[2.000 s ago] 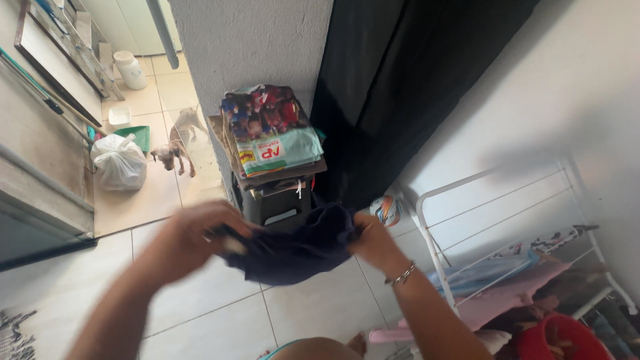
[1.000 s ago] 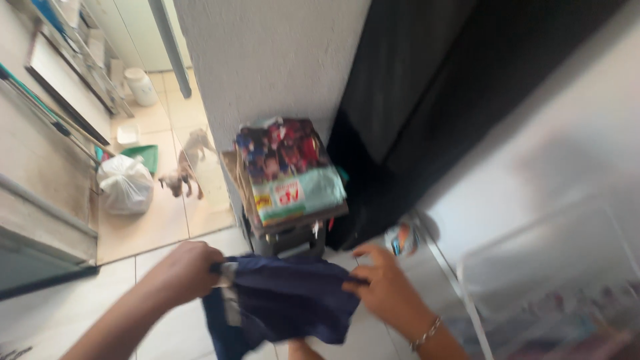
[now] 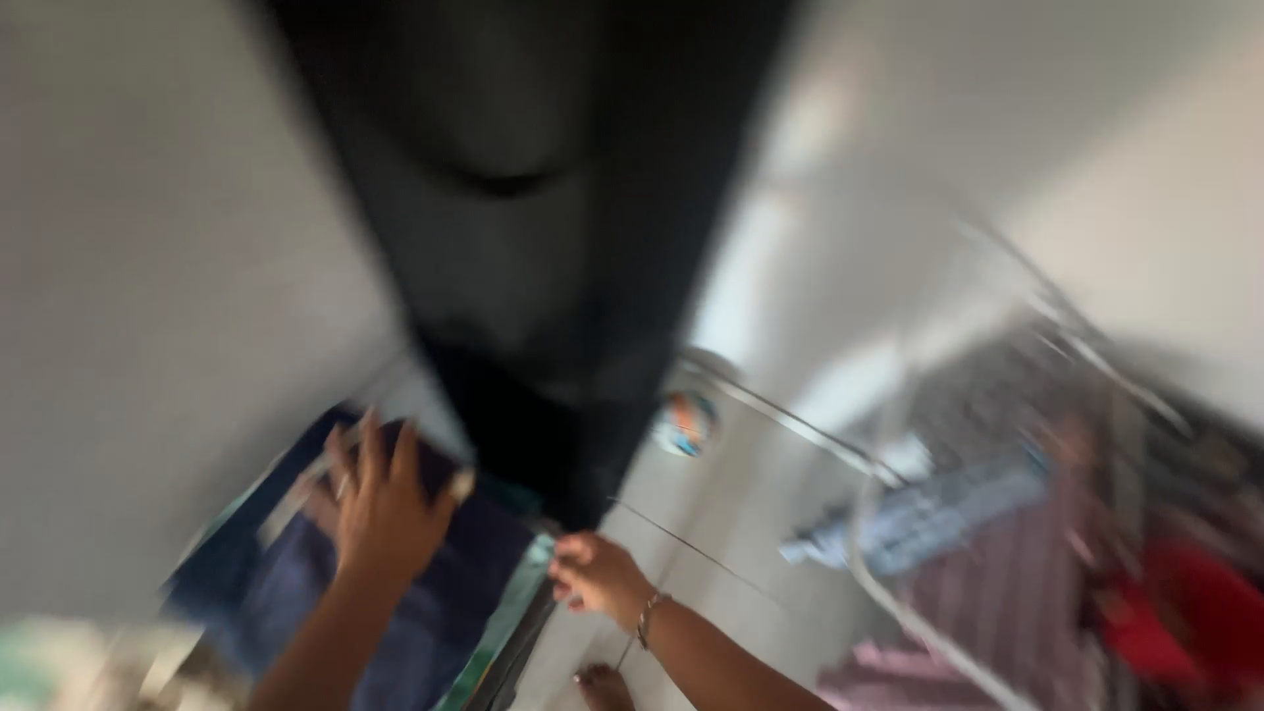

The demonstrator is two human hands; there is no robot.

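Note:
A navy blue cloth (image 3: 395, 602) lies spread over the stack at the lower left, with a light strip along its upper left part. My left hand (image 3: 385, 504) rests on this cloth, fingers spread, a ring on one finger. At the right side of the stack, my right hand (image 3: 597, 573), with a bracelet at the wrist, has its fingertips at the pale green edge (image 3: 523, 583) of what lies beneath the cloth. Blur hides whether those fingers grip anything.
A black curtain-like fabric (image 3: 553, 247) hangs behind the stack. To the right stands a white metal rack (image 3: 889, 592) with a light blue cloth (image 3: 928, 518), striped pink cloth (image 3: 997, 583) and a red object (image 3: 1185, 612). A small colourful ball-like object (image 3: 685, 423) is on the floor.
The navy cloth, held up between both hands before, now lies on the stack. My left hand has opened onto it, and my right hand is off the cloth. The view has swung right.

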